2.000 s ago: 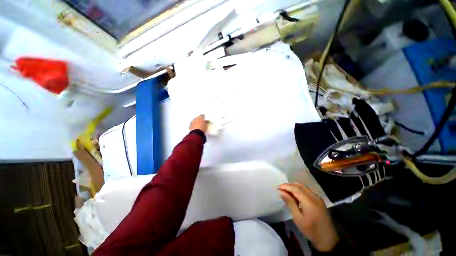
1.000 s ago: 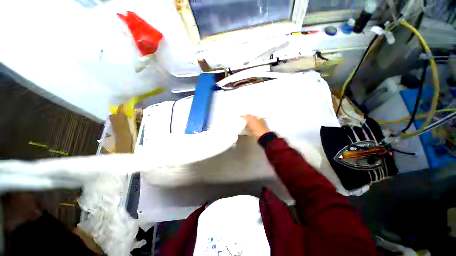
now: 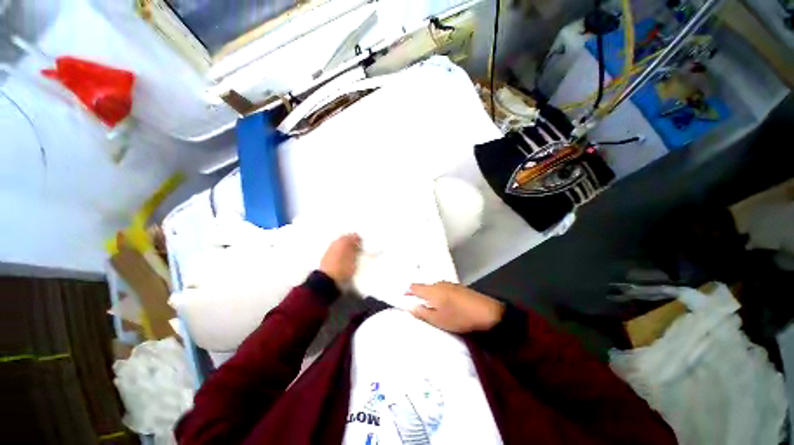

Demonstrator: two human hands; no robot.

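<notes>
A white garment piece (image 3: 396,235) lies across the padded sleeve board (image 3: 228,295) and hangs toward my body. Its outline blends with the white padding. My left hand (image 3: 341,261) holds its near left part, fingers bent on the cloth. My right hand (image 3: 457,307) holds its near right edge, close to my waist. The steam iron (image 3: 547,167) with an orange-brown handle stands on the black striped rest (image 3: 514,202), right of the table, touched by neither hand.
The ironing table (image 3: 496,248) lies under the board. A blue bar (image 3: 259,169) crosses it at the back left. White scraps (image 3: 155,387) and cardboard (image 3: 144,278) are at left. A blue tray (image 3: 675,122) of small parts is at upper right. White cloth (image 3: 705,365) lies at lower right.
A blurred white cloth stretched off to the left a second ago; cloth now lies over the board. Both hands are now together on it near my body. The iron stays on its rest.
</notes>
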